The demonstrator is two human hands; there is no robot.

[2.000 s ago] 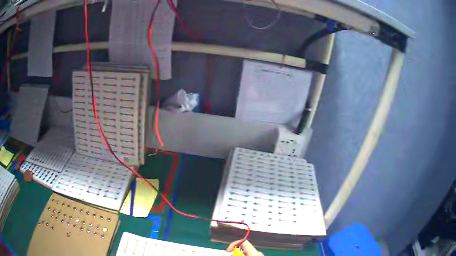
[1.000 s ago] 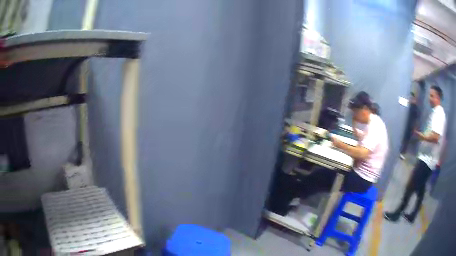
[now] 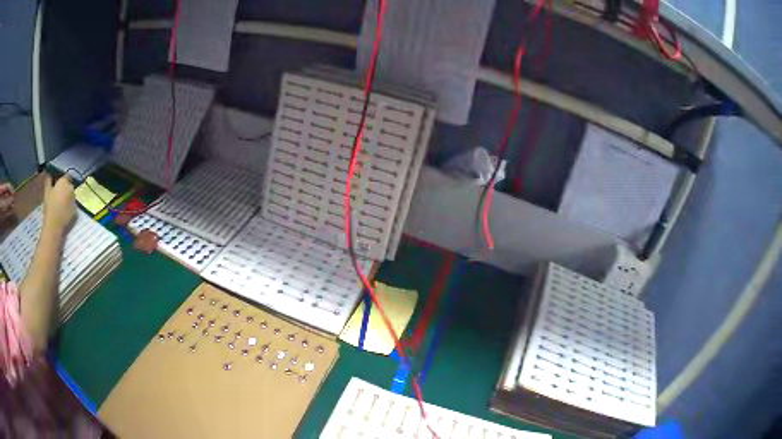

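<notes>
A white working card (image 3: 386, 416) with rows of small marks lies at the front edge, cut off by the frame. The red lead (image 3: 351, 184) hangs from above and runs down over this card to the bottom edge. The brown board (image 3: 197, 390) lies left of the card, with small metal parts (image 3: 225, 330) in rows on its upper part. Neither of my hands is in the picture, and the lower end of the lead is cut off.
The right card stack (image 3: 592, 343) stands at the right. Upright cards (image 3: 343, 154) lean at centre back, with flat cards (image 3: 291, 270) before them. Yellow paper (image 3: 386, 317) lies beside a blue strip. At the left, a neighbour's arm (image 3: 47, 266) reaches over the left card stack (image 3: 90, 257).
The view swung right past the partition to other people, then back and further left. The brown board and the neighbour's arm now show. The hand with the yellow tool is out of view.
</notes>
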